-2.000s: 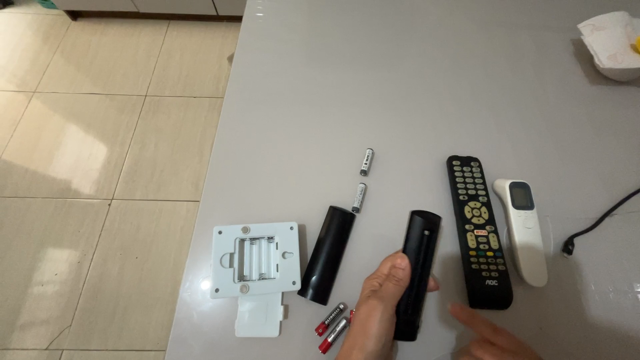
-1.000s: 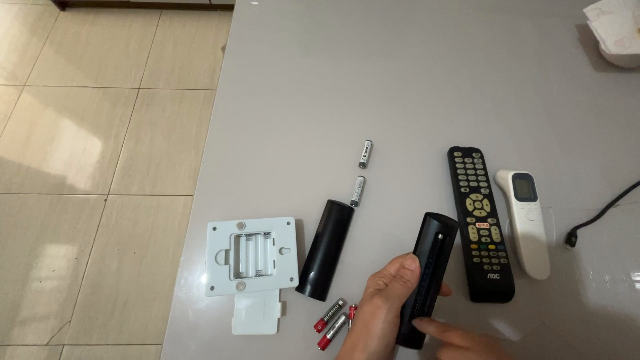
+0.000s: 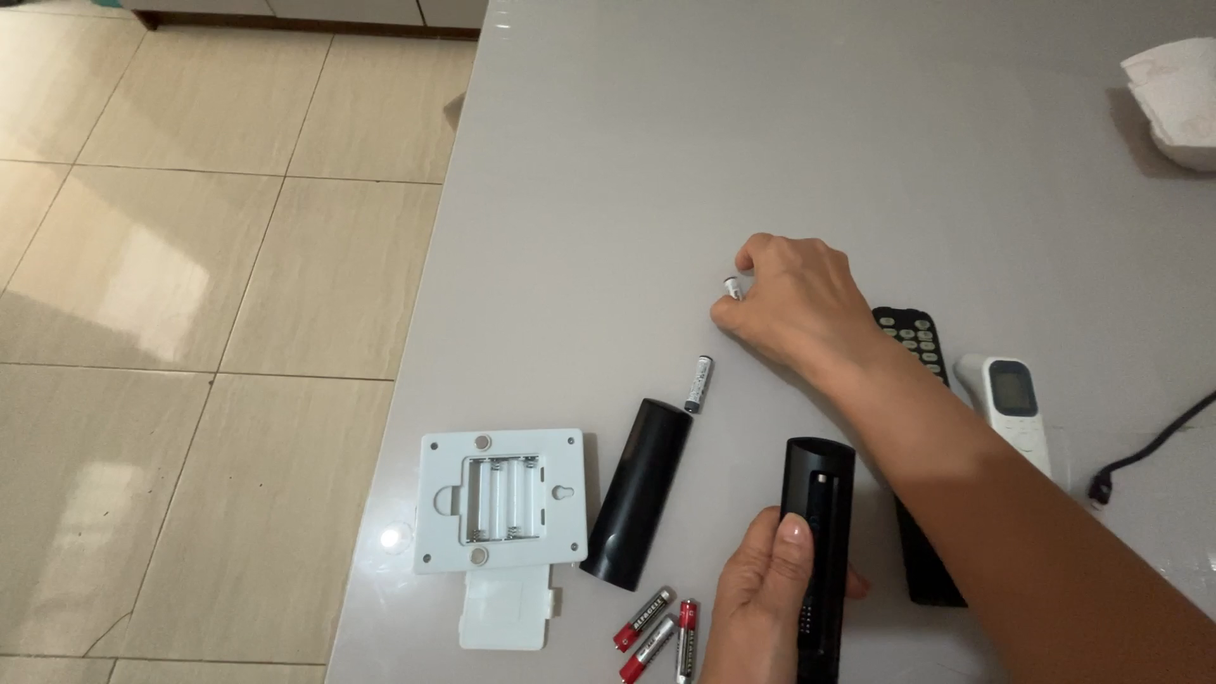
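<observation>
My left hand (image 3: 769, 589) holds a black remote control body (image 3: 825, 560) near the bottom, its narrow battery compartment facing up. My right hand (image 3: 793, 294) reaches over the table, thumb and index finger at a white AAA-type battery (image 3: 732, 287); whether it is lifted I cannot tell. A second white battery (image 3: 699, 384) lies at the upper end of a long black cover (image 3: 638, 494). To the left is a white plastic device (image 3: 439, 503) with an open, unfilled battery compartment, its white battery lid (image 3: 505, 608) just below. Several red and silver batteries (image 3: 644, 617) lie near my left hand.
A black remote with many buttons (image 3: 912, 337) lies partly under my right forearm. Beside it are a white infrared thermometer (image 3: 1021, 418) and a black cable (image 3: 1149, 446). A bowl with white paper (image 3: 1183, 104) stands at upper right. The table's edge borders a tiled floor (image 3: 304, 456).
My right hand has moved from the lower end of the held remote body up and forward to the farther white battery. My left hand still holds the remote body.
</observation>
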